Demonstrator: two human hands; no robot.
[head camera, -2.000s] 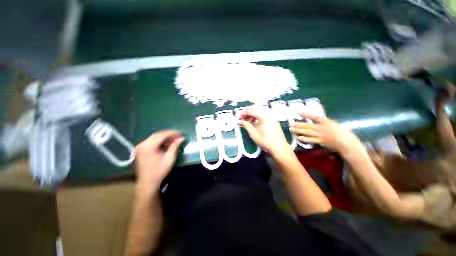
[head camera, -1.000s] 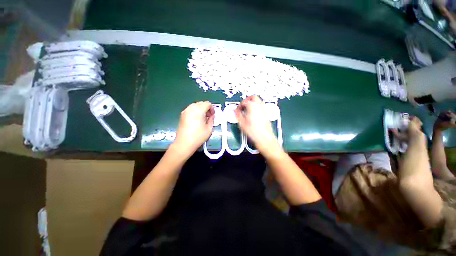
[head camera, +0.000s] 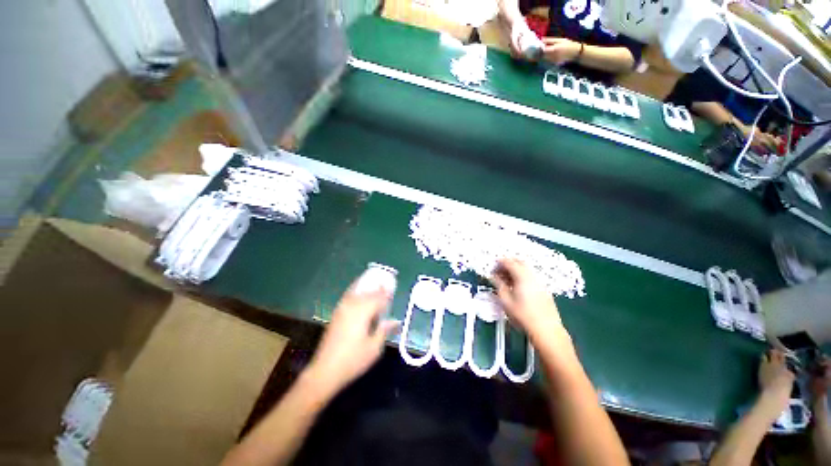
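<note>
Several white plastic housings (head camera: 422, 320) lie side by side in a row at the near bench edge, round ends away from me, open loops towards me. My left hand (head camera: 353, 329) is left of the row and holds another white housing (head camera: 374, 279) by its round end; the rest of it is hidden by the hand. My right hand (head camera: 521, 289) is over the near edge of the heap of small white parts (head camera: 474, 244), just above the right end of the row. Its fingertips are bent together; whether they pinch a part cannot be told.
Stacked housings (head camera: 205, 238) and a crumpled plastic bag (head camera: 150, 198) are at the left. An open carton (head camera: 205, 369) with white pieces is below. More housings (head camera: 734, 302) and a neighbour's hands (head camera: 774, 378) are at the right. Across the conveyor (head camera: 510, 173), people work at another bench.
The view has tilted up and shows the opposite bench. The lone housing left of the row is gone from the bench; my left hand now holds one. My right hand has moved from the row to the heap.
</note>
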